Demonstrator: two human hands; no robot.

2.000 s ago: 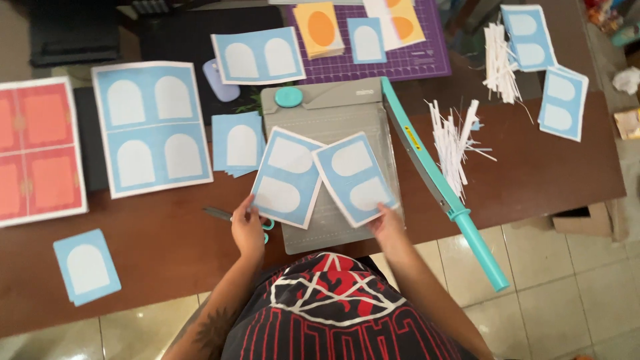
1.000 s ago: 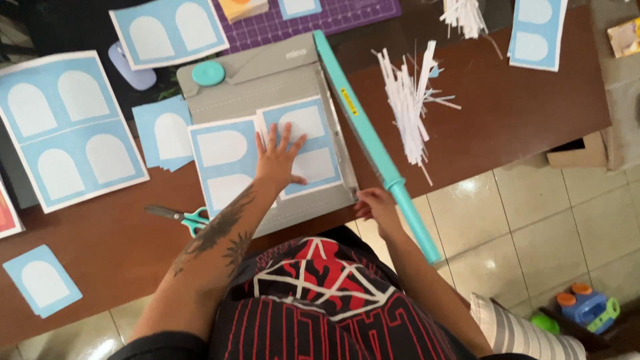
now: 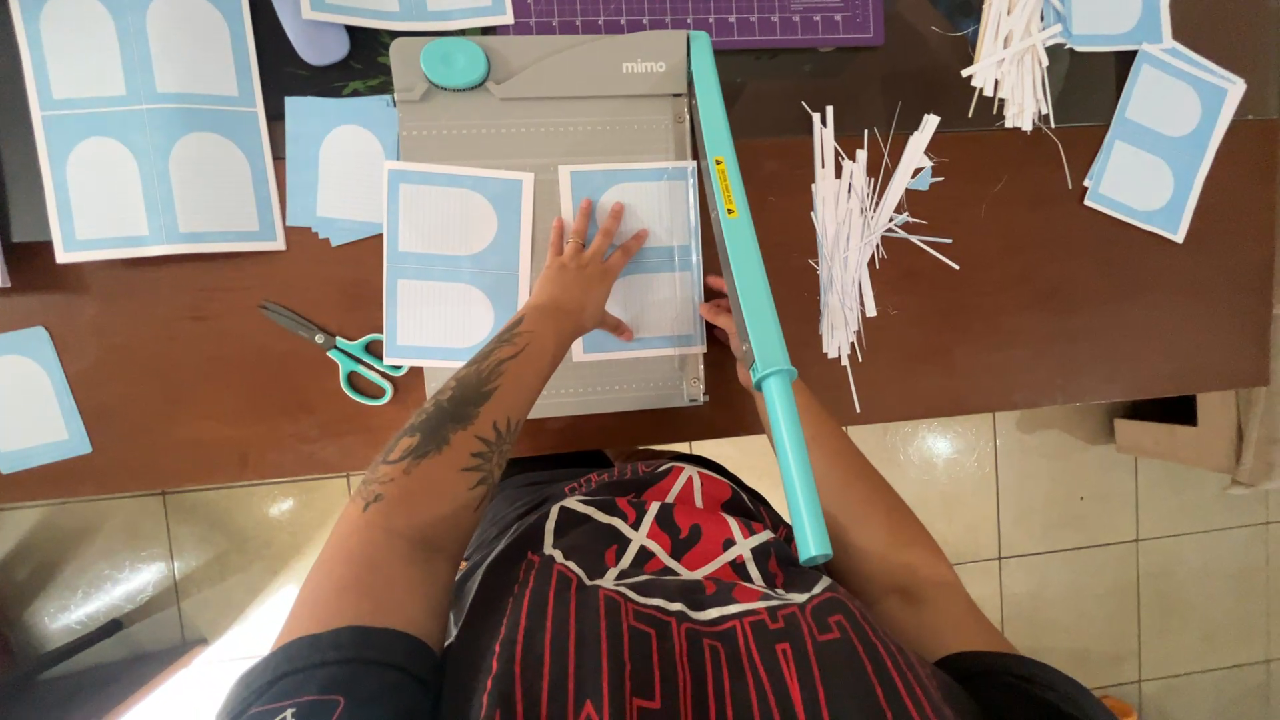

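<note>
A grey Mimo guillotine paper trimmer (image 3: pixel 480 135) lies on the brown table, its turquoise blade arm (image 3: pixel 745 260) raised along the right side. My left hand (image 3: pixel 590 268) presses with spread fingers on a blue-and-white printed sheet (image 3: pixel 655 295), whose right edge lies under the trimmer's clear guard. My right hand (image 3: pixel 725 320) is at the trimmer's right edge, partly hidden by the blade arm; whether it holds anything cannot be seen. Another printed sheet (image 3: pixel 458 265) rests to the left, over the trimmer's left edge.
Turquoise-handled scissors (image 3: pixel 345 350) lie left of the trimmer. Behind them are a stack of blue cards (image 3: pixel 350 170) and a larger four-panel sheet (image 3: pixel 155 120). White paper strips (image 3: pixel 850 230) lie to the right, with more printed sheets (image 3: pixel 1160 140) beyond. A purple cutting mat (image 3: pixel 700 20) is behind.
Two seconds ago both hands held the two printed sheets above the trimmer. The sheets now lie apart on it, with my left hand flat on one and my right hand at the blade side.
</note>
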